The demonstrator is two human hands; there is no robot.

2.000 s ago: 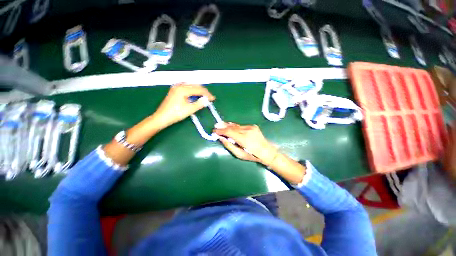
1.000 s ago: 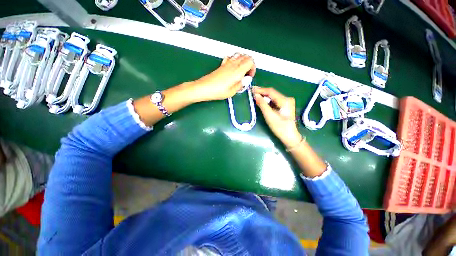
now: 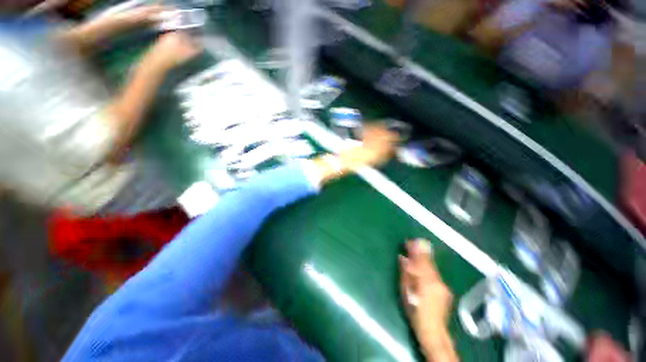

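Note:
The view is blurred. My left hand (image 3: 375,145) reaches past the white strip, beside a loop-shaped product (image 3: 428,152); whether it touches or holds it cannot be told. My right hand (image 3: 428,293) is over the green surface on the near side of the strip. A small pale spot shows at its fingertips; its grip is unclear. A pile of loop-shaped products (image 3: 234,113) lies left of my left sleeve, partly behind it. A small group of loops (image 3: 489,307) lies right of my right hand.
The long white strip (image 3: 425,215) crosses diagonally. Several single loops (image 3: 465,196) lie beyond it. A grey post (image 3: 294,56) stands near the pile. Another person's hands (image 3: 173,49) work at upper left; another person (image 3: 559,53) is opposite.
The view has swung left and blurred. My hands have moved apart, my left now beyond the strip. The loop that was between them is no longer seen there.

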